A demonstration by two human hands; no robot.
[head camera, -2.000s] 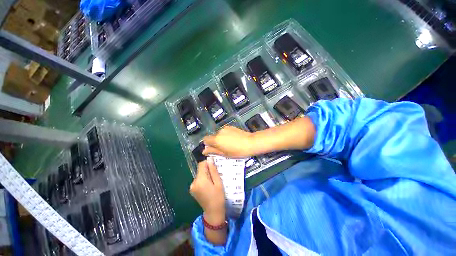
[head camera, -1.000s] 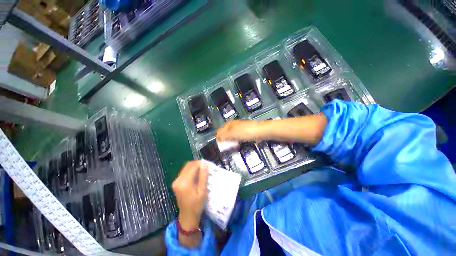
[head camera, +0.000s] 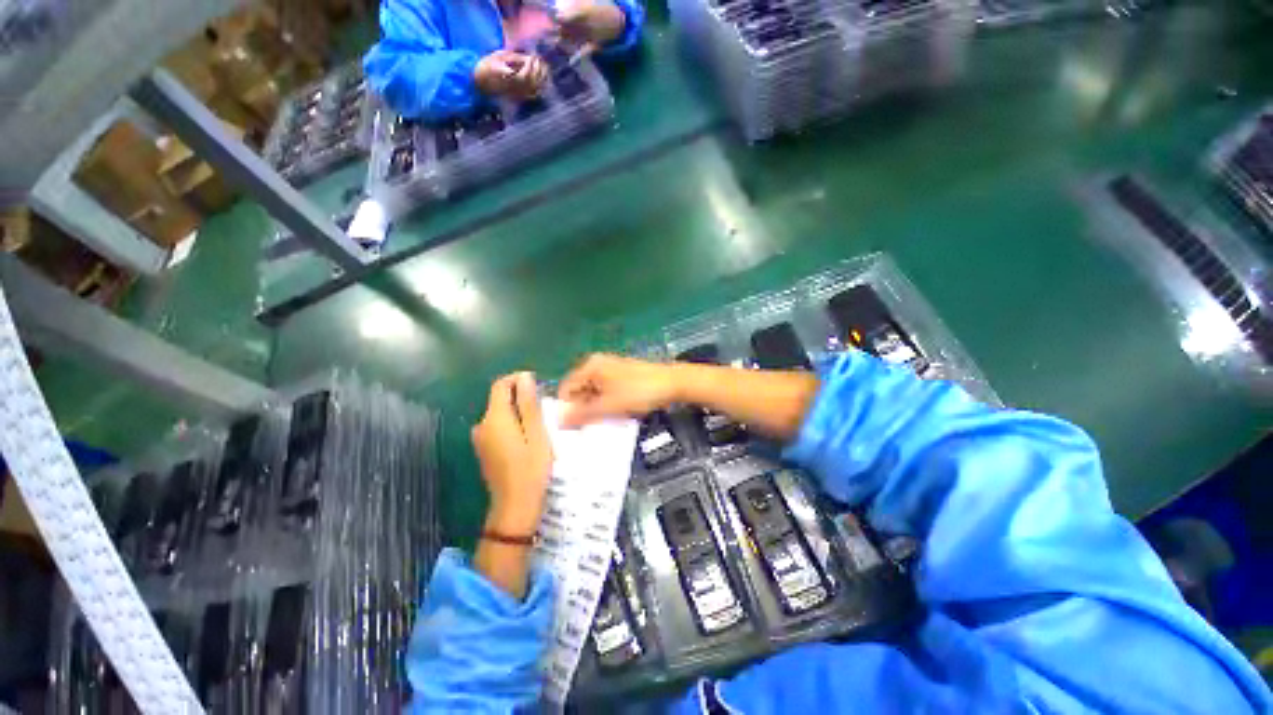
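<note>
My left hand (head camera: 514, 450) holds a white printed label sheet (head camera: 586, 517) upright over the left side of the work tray. My right hand (head camera: 614, 388) has its fingertips at the sheet's top edge, touching or very near it; whether a single label is between them cannot be told. The clear blister tray (head camera: 963, 374) holds black handsets in two rows. A front-row handset (head camera: 701, 562) shows white print at its lower end. My right forearm and the sheet hide several pockets.
Stacked clear trays (head camera: 377, 517) with handsets stand at left. A white label strip (head camera: 70, 517) hangs at far left. A metal frame bar (head camera: 258, 175) crosses upper left. Another person (head camera: 433, 63) works over trays across the bench. A dark row of parts (head camera: 1187, 245) lies at right.
The view has tilted up, bringing the other person into sight. My right hand has gone from over the tray's front-left pocket to the sheet's top edge, and my left hand has raised the sheet.
</note>
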